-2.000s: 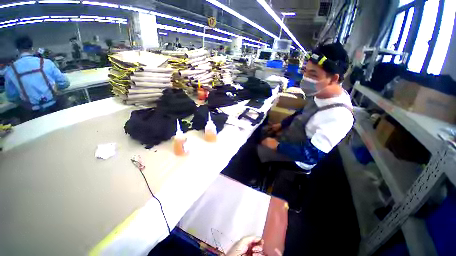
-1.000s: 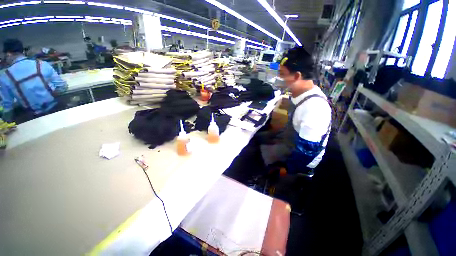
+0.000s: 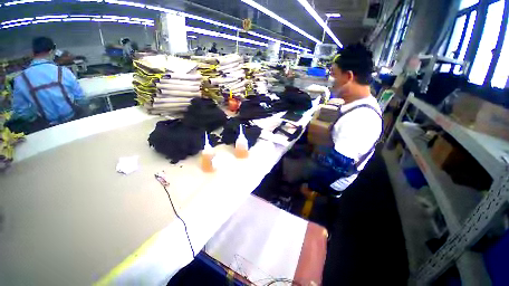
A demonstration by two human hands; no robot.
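Observation:
Neither of my hands is in view. Nearest in front of me at lap level is a work board with a white surface and a reddish-brown right end. Thin dark wire or thread loops lie at its lower edge, cut off by the frame. A thin dark cord runs from the board's left corner up onto the bench, with a small reddish end there. A crumpled white wad lies left of it. Two bottles of orange liquid with pointed nozzles stand upright.
Black fabric heaps lie behind the bottles. Folded bag pieces with yellow edges are stacked further back. A seated person is beside the bench at right, near cartons. Grey shelving stands far right. Another person is at left.
A hand seen at the board's lower edge two seconds ago is gone from view. The seated person has turned and shifted. The whole view has moved slightly.

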